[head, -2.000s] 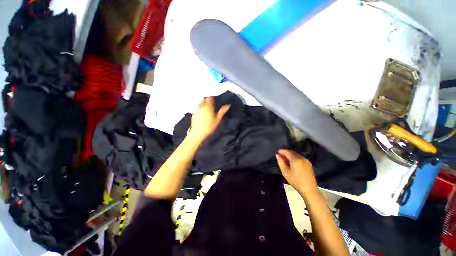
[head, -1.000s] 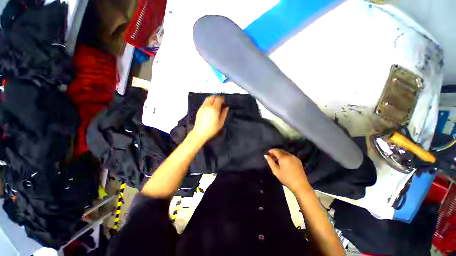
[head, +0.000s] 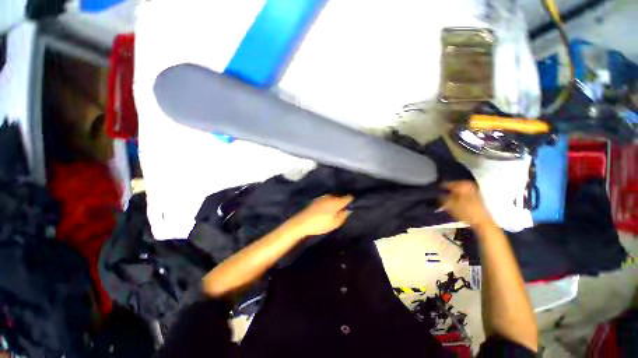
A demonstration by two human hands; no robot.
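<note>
A black garment (head: 280, 196) lies bunched along the front edge of the white pressing table (head: 185, 164), in front of the grey padded board (head: 287, 129). My left hand (head: 327, 213) is on the garment below the middle of the board, its fingers closed on the cloth. My right hand (head: 463, 201) is at the garment's right part, near the board's narrow end, with its fingers on the cloth. Both hands are slightly blurred. Part of the garment is hidden behind the narrow end of the board.
The steam iron (head: 500, 136) stands at the right, below the metal iron rest (head: 467, 66). A blue tray (head: 550, 178) is right of it. A blue support arm (head: 273, 42) runs under the board. Black garments (head: 42, 266) are heaped at left. Red baskets (head: 122, 87) stand on both sides.
My view has turned right, so the table shows further left. Both hands have moved right along the garment, my right hand to beside the board's narrow end. The garment is now drawn out sideways and bunched.
</note>
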